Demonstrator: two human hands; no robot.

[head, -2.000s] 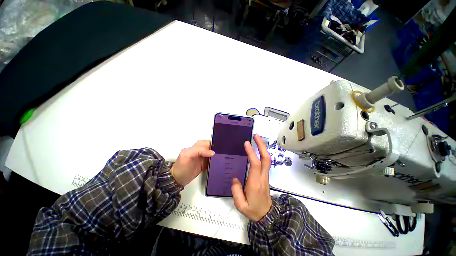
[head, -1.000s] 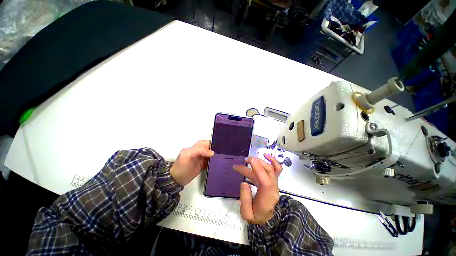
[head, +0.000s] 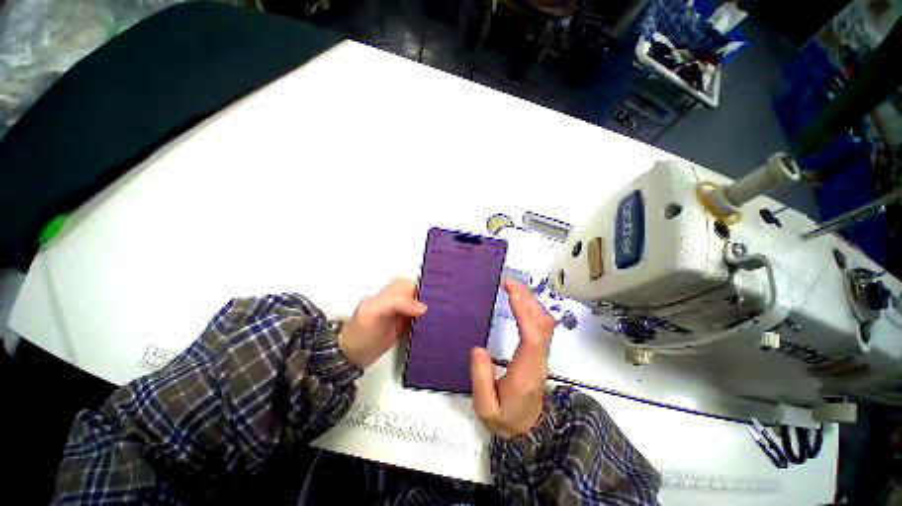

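Note:
A smartphone (head: pixel 455 311) with a purple-tinted screen showing rows of small text is held upright over the white table, left of the needle area. My left hand (head: pixel 379 321) grips its left edge, with the thumb on the front of the frame. My right hand (head: pixel 516 371) is at its right edge. The thumb and a finger are near or at that edge, and the fingers are partly curled. Whether they press on the phone is hard to tell.
A white sewing machine head (head: pixel 682 257) stands at the right. Black-handled scissors (head: pixel 797 444) lie at the table's right end. Black cloth (head: pixel 129 99) lies along the left edge of the white table (head: pixel 297 188). A white basket (head: pixel 676 71) stands beyond the table.
The screen has changed from a dark upper block to a full list of text. My right hand's fingers have moved off the screen to the phone's right edge. My left hand stays in place.

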